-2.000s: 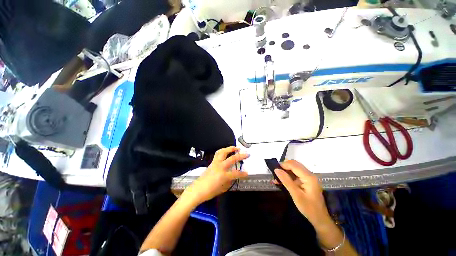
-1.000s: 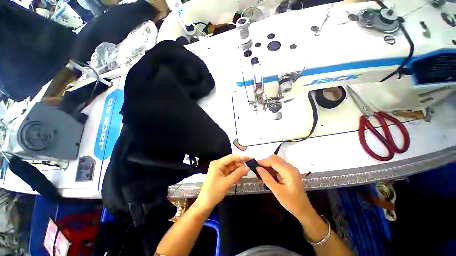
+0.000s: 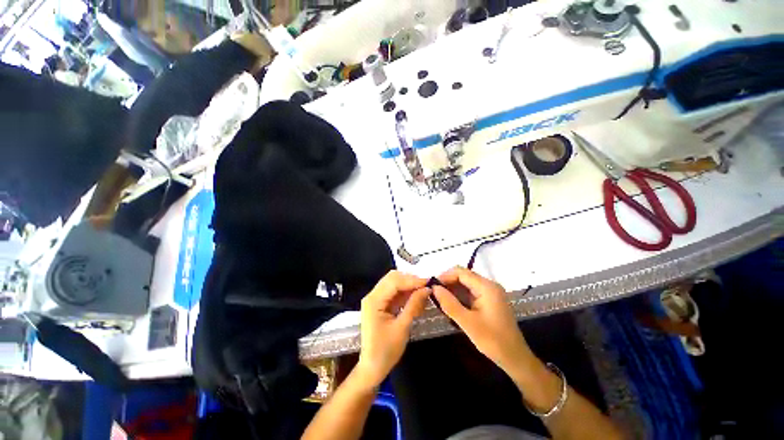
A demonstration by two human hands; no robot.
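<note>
My left hand (image 3: 387, 320) and my right hand (image 3: 483, 316) meet fingertip to fingertip at the table's front edge. Both pinch a small black tape end (image 3: 433, 284), mostly hidden by the fingers. The black tape tail (image 3: 525, 196) curves from the tape roll (image 3: 548, 155) down toward my hands. Whether the drawcord end is also in the fingers cannot be told. The black garment (image 3: 297, 215) lies heaped left of my hands, with a small white print, and hangs over the edge.
The white sewing machine (image 3: 516, 94) stands beyond my hands, its needle and presser foot (image 3: 443, 182) uncovered. Red-handled scissors (image 3: 649, 206) lie at the right. A grey machine part (image 3: 99, 273) is at the left. A measuring tape (image 3: 593, 279) runs along the table edge.
My hands, first apart with the tape in the right, have come together on it. Less of the tape end shows now. The view has shifted and tilted.
</note>
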